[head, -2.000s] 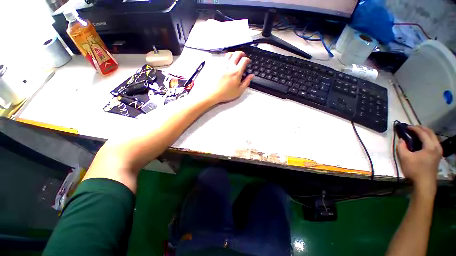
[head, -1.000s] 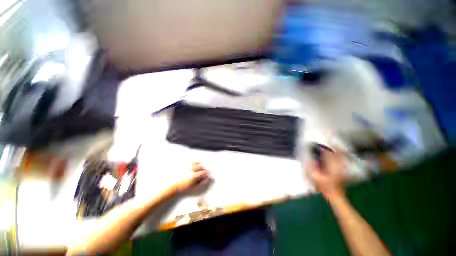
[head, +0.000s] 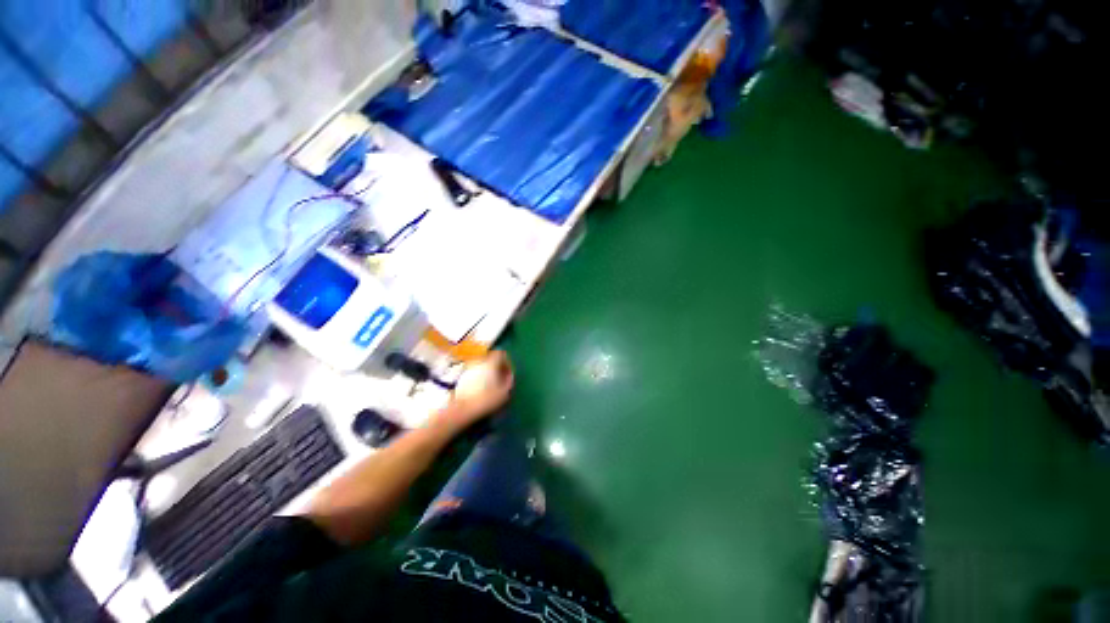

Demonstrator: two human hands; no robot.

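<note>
My left hand point(head: 485, 387) is at the desk's front edge, at the end of a bare forearm reaching in from the lower left. Its fingers look curled, but blur hides whether they hold anything. A small black item point(head: 411, 366) lies just left of it, and I cannot tell whether they touch. The black mouse point(head: 374, 426) lies on the desk with no hand on it. The black keyboard point(head: 247, 493) is at the lower left. My right hand is not in view.
A grey-white label printer point(head: 338, 310) stands behind the mouse. Blue sheeting point(head: 523, 104) covers the far desk. A monitor point(head: 67, 450) and blue bag point(head: 140, 316) are at left. Dark bagged garments point(head: 870, 450) lie on the green floor point(head: 682, 353) at right.
The view has swung right, away from the keyboard, to the desk's end and the floor. The right hand has left the mouse and gone out of view. The left hand is now at the desk edge.
</note>
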